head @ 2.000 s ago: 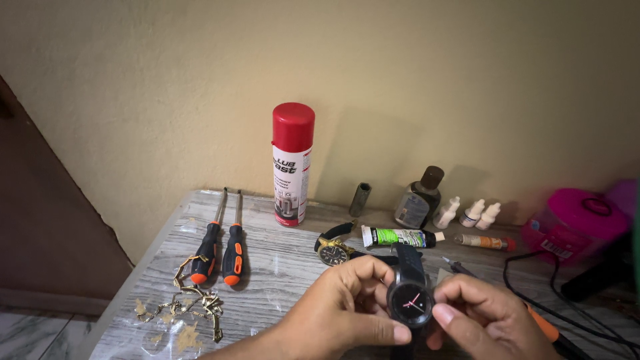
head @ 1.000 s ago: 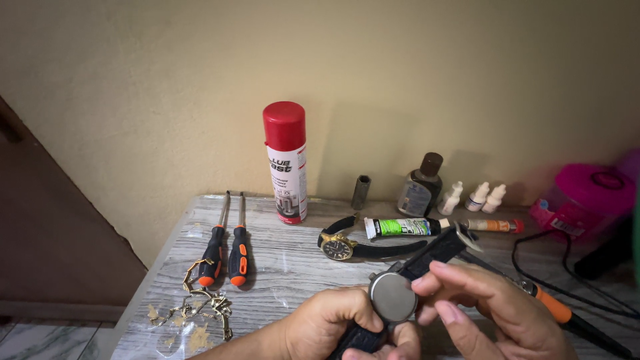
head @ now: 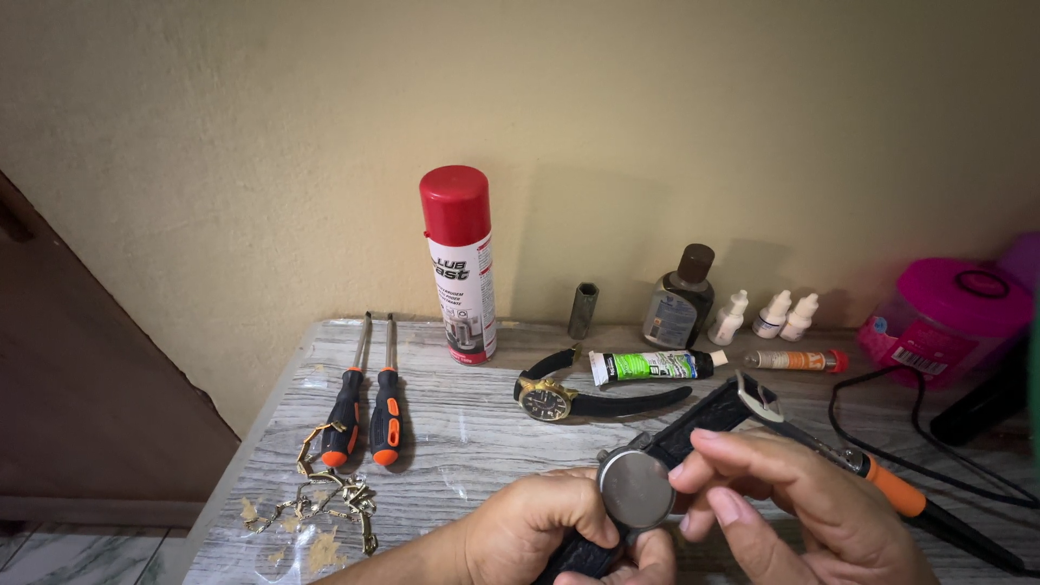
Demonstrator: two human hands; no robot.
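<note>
A wristwatch (head: 636, 489) with a black strap is held with its plain metal case back facing up. My left hand (head: 561, 520) grips the case's lower left side and the lower strap. My right hand (head: 800, 504) is at the case's right edge, fingers slightly bent and apart, the thumb off the watch; whether a fingertip touches it is unclear. The upper strap with its metal buckle (head: 760, 398) extends up and right behind the right fingers. A gold-coloured watch (head: 544, 401) with a black strap lies on the table beyond my hands.
Two screwdrivers (head: 386, 418) and a metal chain bracelet (head: 313, 500) lie left. A spray can (head: 459, 268), hex socket (head: 582, 310), dark bottle (head: 681, 301), dropper bottles (head: 729, 318), glue tube (head: 650, 366) and capped tube (head: 796, 361) are behind. A soldering iron (head: 894, 486), cord and pink container (head: 934, 325) are right.
Two seconds ago the held watch showed its dial; one second ago and now its case back shows. My right hand's fingers have come away from the case edge they gripped at first.
</note>
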